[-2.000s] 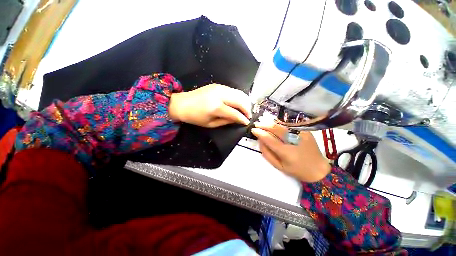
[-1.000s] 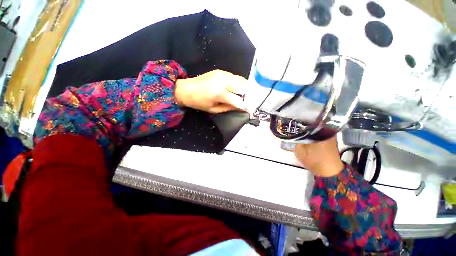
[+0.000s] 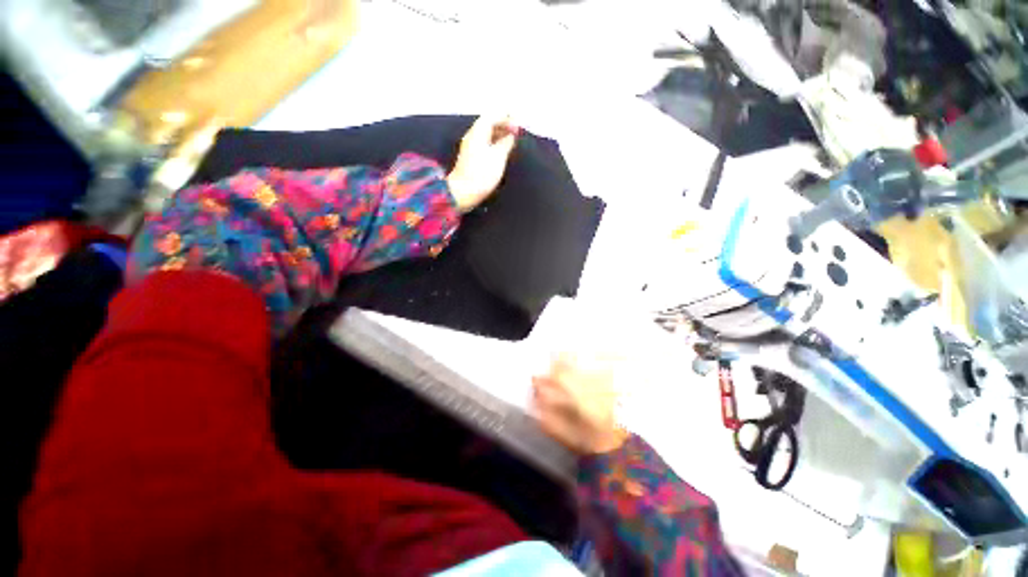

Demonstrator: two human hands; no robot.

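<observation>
A black cloth piece [image 3: 524, 242] lies on the white sewing table, left of the machine. My left hand [image 3: 483, 167] is on its far edge with fingers bent; blur hides whether it pinches the cloth. My right hand [image 3: 577, 404] is blurred at the table's front edge, nearer to me than the cloth; its fingers are hard to make out. The white sewing machine [image 3: 778, 265] with a blue stripe stands to the right, away from both hands.
Red snips [image 3: 727, 394] and black-handled scissors [image 3: 769, 442] lie near the machine. A ruler strip [image 3: 451, 394] runs along the front table edge. A tan strip [image 3: 242, 62] is at the far left. A dark pile [image 3: 721, 96] lies behind the machine.
The view has swung, and the machine appears smaller and farther right. Both hands have left the needle area: the left moved to the cloth's far edge, the right to the front table edge.
</observation>
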